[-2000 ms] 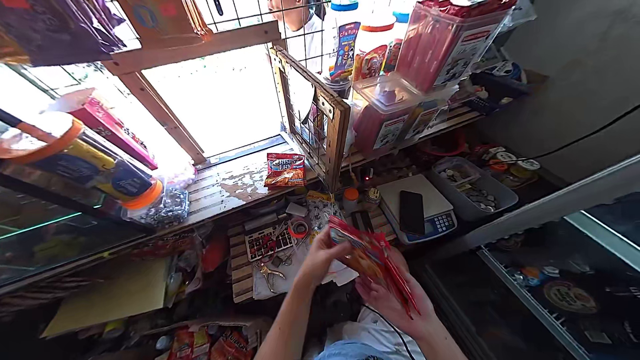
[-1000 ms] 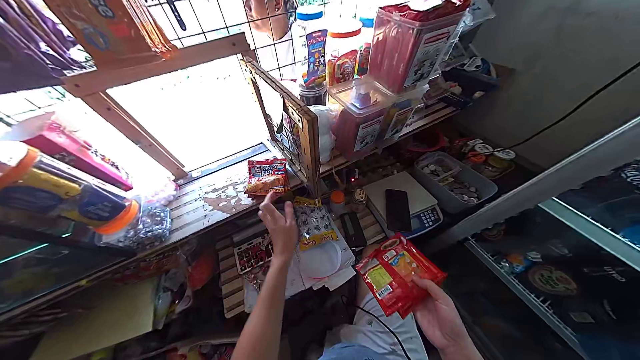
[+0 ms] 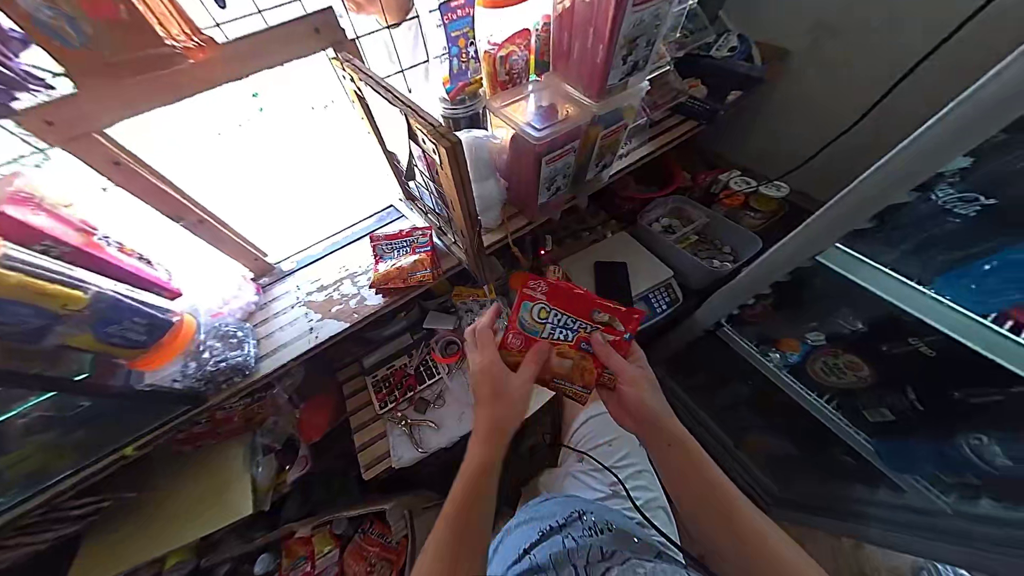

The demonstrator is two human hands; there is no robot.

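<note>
Red Crispy Fry breading mix packets (image 3: 556,332), at least two and overlapping, are held in front of my lap. My left hand (image 3: 500,376) grips their left side, thumb on the front face. At their right edge, my right hand (image 3: 628,380) pinches them between thumb and fingers. Another Crispy Fry packet (image 3: 404,258) lies on the wooden window counter (image 3: 304,312), beside the hinged wire-mesh window panel (image 3: 424,160). Beyond the held packets, a black phone (image 3: 613,282) rests on a digital scale (image 3: 660,276).
A grey tub of coins (image 3: 700,240) stands right of the scale. Pliers (image 3: 412,430) and a roll of tape (image 3: 447,349) lie on the low slatted surface at left. Clear plastic containers (image 3: 544,128) line the shelf ahead. A glass-door fridge (image 3: 840,280) stands at right, and a cable crosses my lap.
My left hand has come back from near the packet on the counter to the packets in my right hand. These now show their front; a second ago a back panel was visible.
</note>
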